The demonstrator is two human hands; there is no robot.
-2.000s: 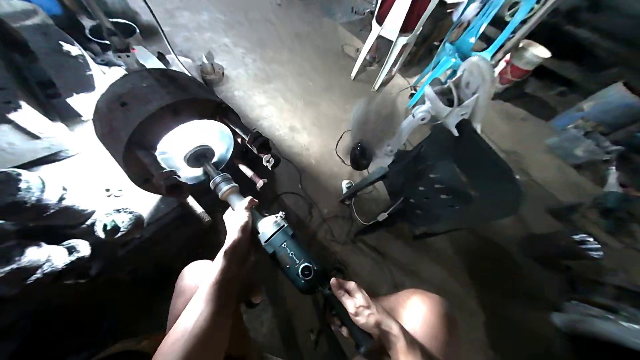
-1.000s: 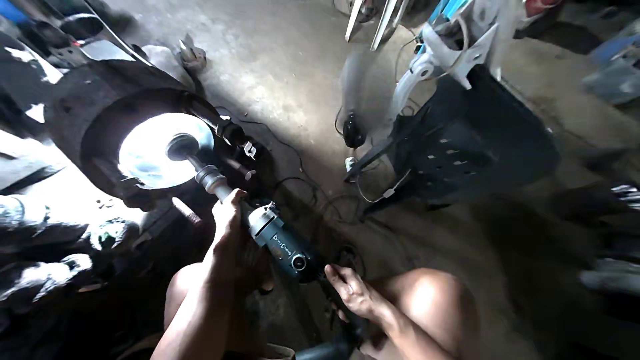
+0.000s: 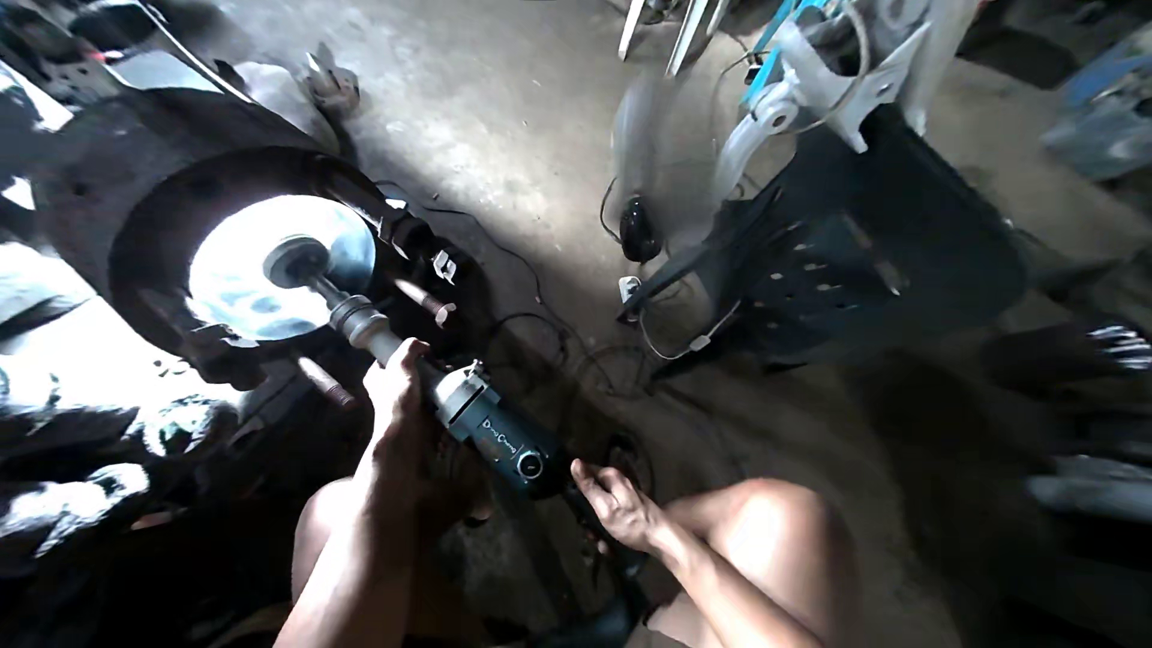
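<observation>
A dark green electric die grinder [image 3: 504, 441] lies diagonally across the view. My left hand [image 3: 396, 387] is closed around its front neck. My right hand [image 3: 616, 504] grips the rear end, by the dark handle. The grinder's spindle carries a round abrasive head [image 3: 297, 261], which is inside the open end of a dark drum-like housing [image 3: 162, 153]. Behind the head, a bright metal disc-shaped surface [image 3: 270, 216] shines inside the housing; whether the head touches it I cannot tell. Two threaded rods [image 3: 423, 300] jut from the housing's near side.
To the right is a tipped black plastic chair [image 3: 864, 243] beside a pale metal frame [image 3: 774, 117]. A blurred fan-like thing stands left of it. Cables [image 3: 531, 270] and a white socket [image 3: 629, 288] lie on the concrete floor. White and blue chair legs show at the top.
Both hands keep hold of the grinder, and its head stays inside the housing, shifting slightly over the bright surface. The view has moved somewhat.
</observation>
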